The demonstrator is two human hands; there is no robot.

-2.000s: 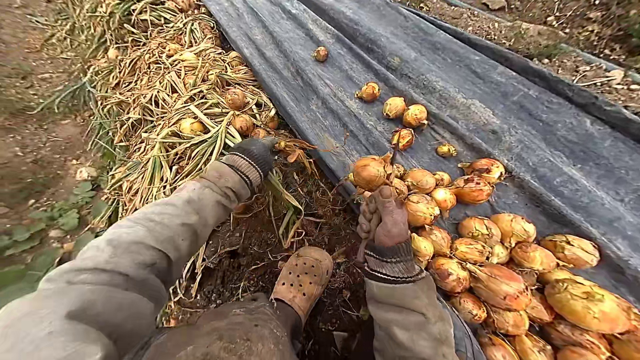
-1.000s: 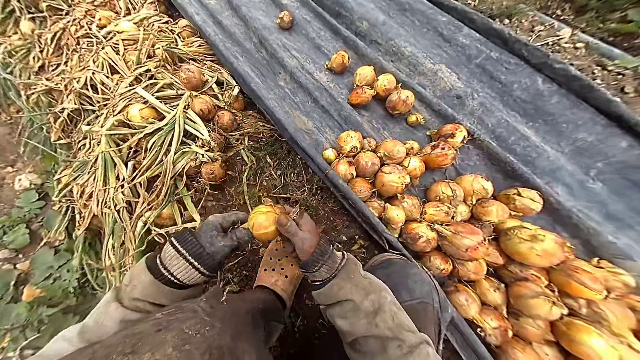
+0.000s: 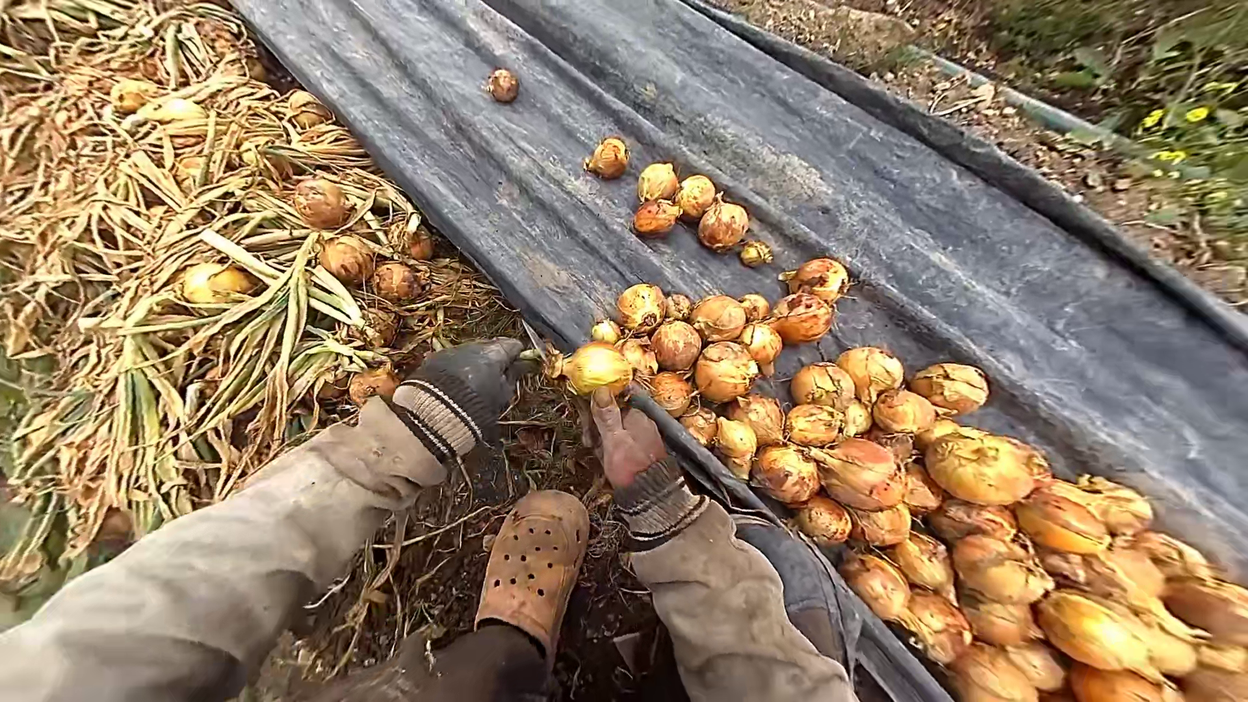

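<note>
A yellow onion (image 3: 597,368) is held up at the near edge of a dark ground sheet (image 3: 585,234). My right hand (image 3: 624,441) grips it from below with thumb and fingers. My left hand (image 3: 470,380), in a dark knit-cuffed glove, is closed on the onion's green neck, left of the bulb. A thin blade-like thing (image 3: 533,337) shows just beyond my left fingers; its handle is hidden. Right of my right hand, many harvested onions (image 3: 723,370) lie on the sheet.
Dry onion tops (image 3: 195,361) with more bulbs among them cover the ground at the left. My brown clog (image 3: 534,565) stands on soil between my arms. A larger onion heap (image 3: 1082,604) fills the lower right. Weeds (image 3: 1185,136) grow beyond the sheet.
Two seconds ago my hands were apart, the right over the pile. A second ago both were on an onion above the clog; now they hold one at the sheet's edge.
</note>
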